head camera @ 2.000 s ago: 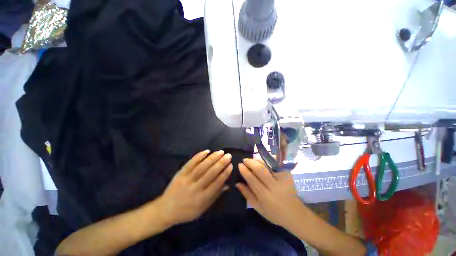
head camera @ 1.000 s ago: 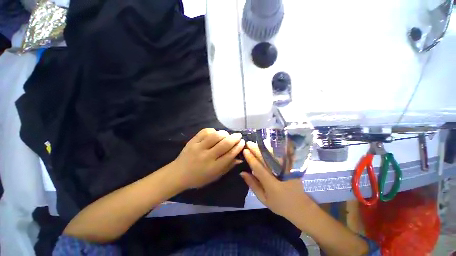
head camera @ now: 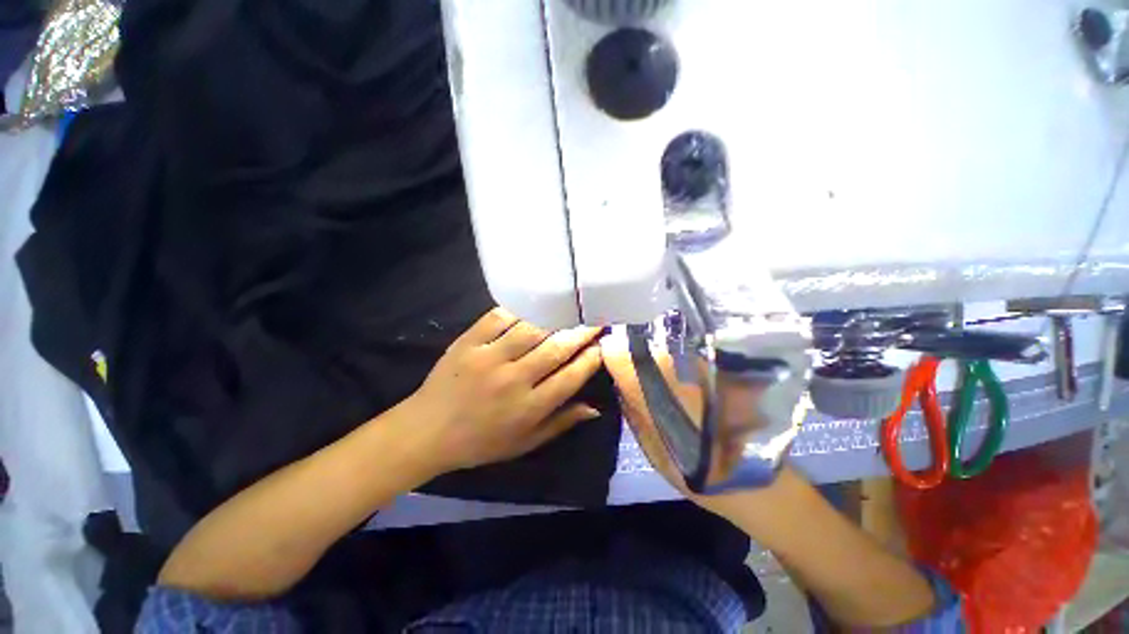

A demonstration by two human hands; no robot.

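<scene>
A large black garment (head camera: 285, 248) covers the left of the table, its edge running under the head of the white sewing machine (head camera: 792, 161). My left hand (head camera: 508, 390) lies on the cloth with its fingertips at the cloth edge beside the needle area. My right hand (head camera: 650, 415) is just right of it, its fingertips at the same edge, mostly hidden behind the shiny curved guard (head camera: 743, 396). Whether the fingers pinch the cloth is hard to see. The needle and presser foot are largely hidden.
Scissors with red and green handles (head camera: 919, 421) lie right of the guard, beside a slim metal tool (head camera: 1065, 357). A ruler strip (head camera: 842, 436) runs along the table edge. A red plastic bag (head camera: 1003, 545) is below right. White cloth (head camera: 37, 372) and a shiny bundle (head camera: 77, 56) are at left.
Since two seconds ago both hands moved forward to the needle area, and the near cloth edge drew up off the lap. The view has closed in on the machine head, and the guard now covers more of my right hand.
</scene>
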